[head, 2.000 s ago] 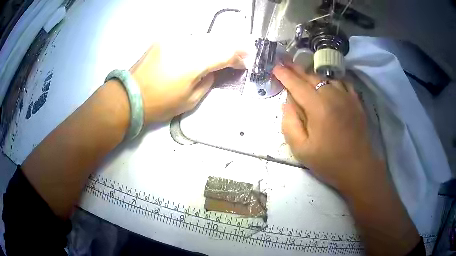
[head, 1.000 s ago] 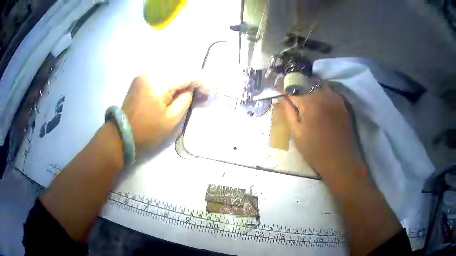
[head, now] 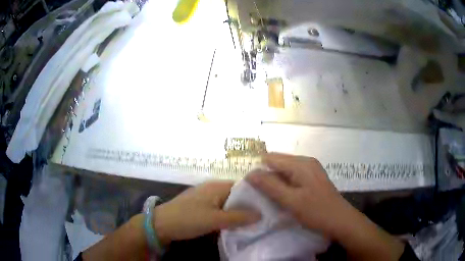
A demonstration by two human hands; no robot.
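Observation:
A white fabric piece [head: 265, 232] is bunched between my hands at the front edge of the table and hangs down over my lap. My left hand [head: 204, 210], with a pale green bangle at the wrist, grips its left side. My right hand [head: 301, 191] grips its top and right side, fingers bent over it. The sewing machine's presser foot and needle area [head: 248, 74] is in bright light farther back, with no hand at it.
A tan tape patch [head: 276, 93] is right of the needle. A taped block [head: 244, 147] lies just behind my hands by the ruler scale [head: 188, 165]. Long white pieces [head: 56, 76] lie at the left table edge. A yellow-green object [head: 184, 10] is at the back.
Both hands have left the needle area and come down to the front table edge with the white fabric, which no longer lies at the right. The view has shifted, showing more of the table.

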